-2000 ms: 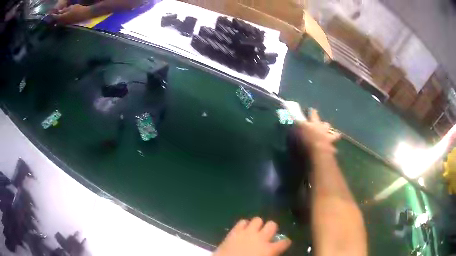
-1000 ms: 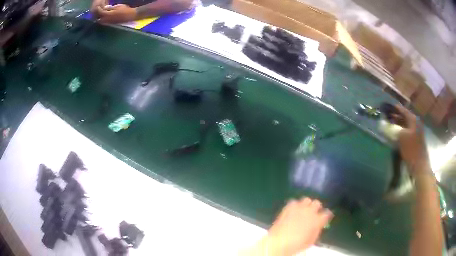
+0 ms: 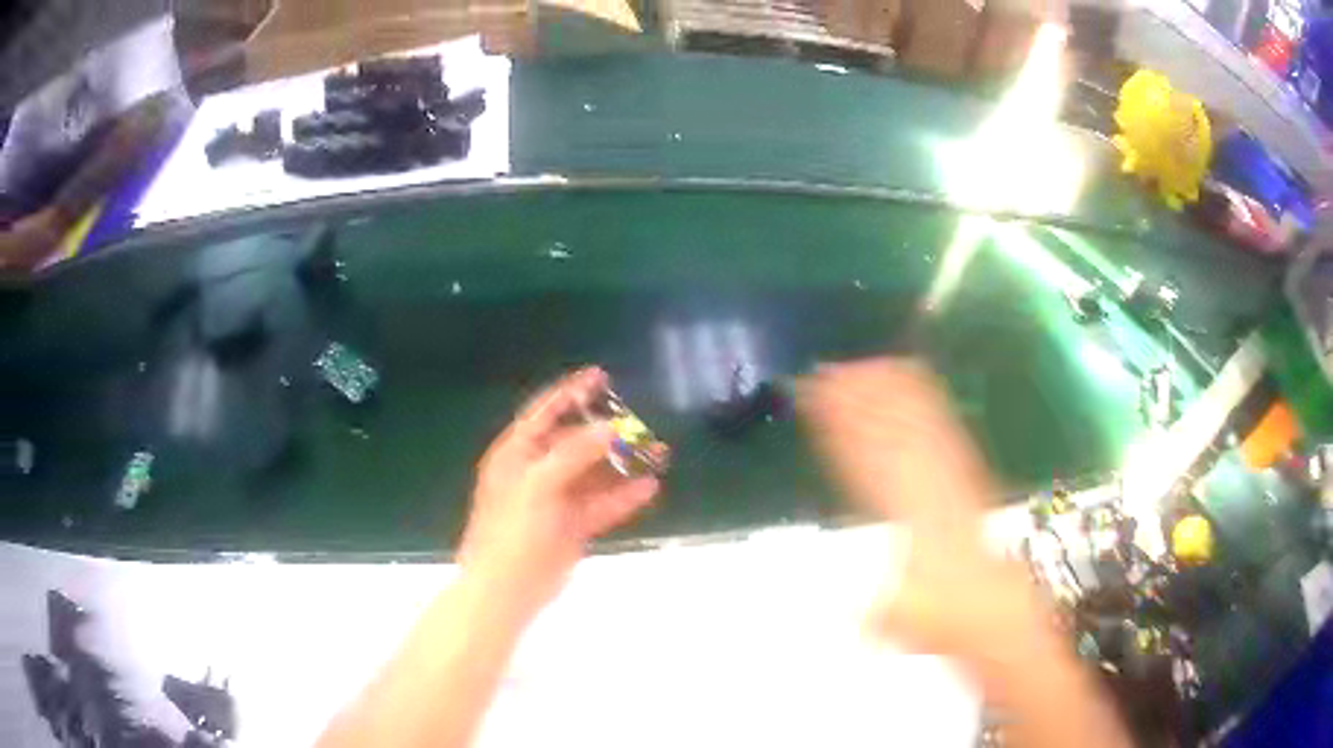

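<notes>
My left hand (image 3: 534, 490) is over the near edge of the green belt (image 3: 483, 271). It holds a small circuit board (image 3: 635, 441) with yellow parts between thumb and fingers. My right hand (image 3: 892, 439) is to its right, over the belt, badly blurred; whether it holds anything cannot be told. A dark object (image 3: 746, 402) lies on the belt between the hands, its shape unclear.
Green boards lie on the belt at left (image 3: 347, 371). Black housings are piled on the white ledge (image 3: 66, 665) and on a white sheet across the belt (image 3: 388, 124). A board pile (image 3: 1126, 585) is at right. Another person's arm (image 3: 51, 227) shows far left.
The view has swung right. My left hand now holds a board up. My right hand has come back from the far side of the belt towards my left hand.
</notes>
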